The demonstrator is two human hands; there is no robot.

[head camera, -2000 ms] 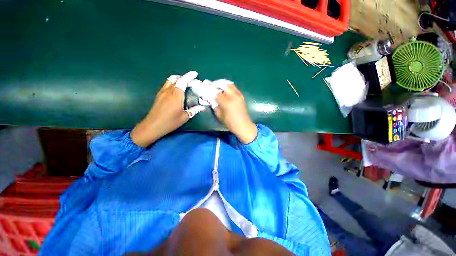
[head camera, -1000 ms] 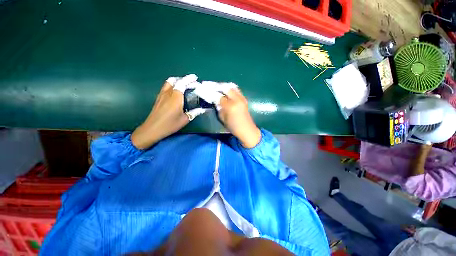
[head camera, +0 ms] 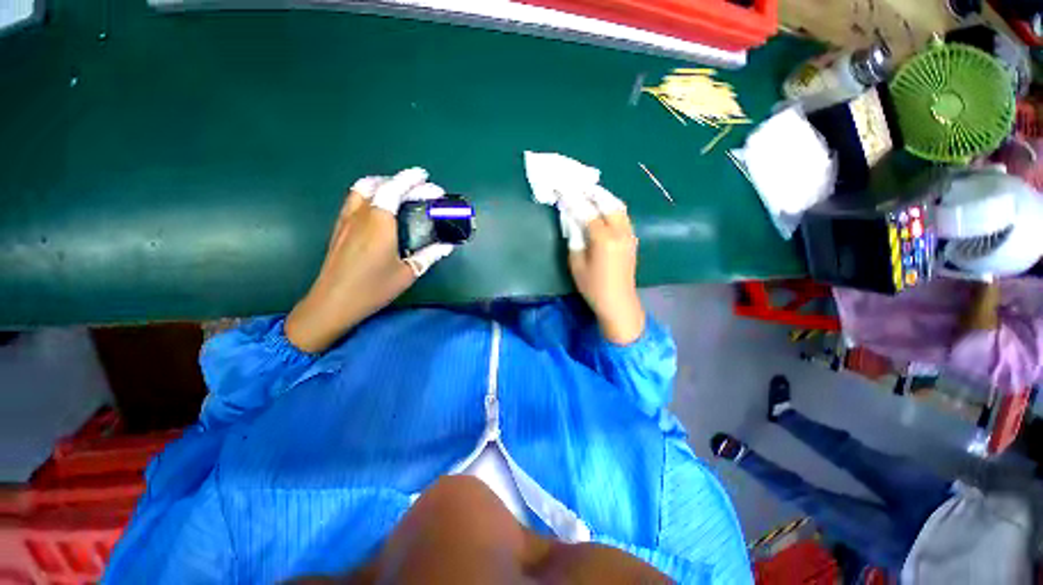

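My left hand [head camera: 372, 234], with white covers on its fingertips, holds a small black smartwatch body [head camera: 437, 223] by its sides over the green bench. A bright white-blue bar reflects or glows on its dark face. My right hand [head camera: 602, 246], also with white finger covers, holds a crumpled white wipe [head camera: 554, 176] to the right of the watch, apart from it.
A red tray [head camera: 686, 16] lies on a white board [head camera: 595, 40] at the far edge. Thin yellow sticks [head camera: 700, 96], a clear bag of white material [head camera: 787, 167], a bottle [head camera: 835, 75], a dark box with coloured squares [head camera: 852, 246] and fans [head camera: 949, 103] are right. A person's pink sleeve [head camera: 915, 326] shows.
My right hand has moved right with the white wipe, away from the watch. The watch face is now uncovered and shows a bright bar. The view has shifted slightly.
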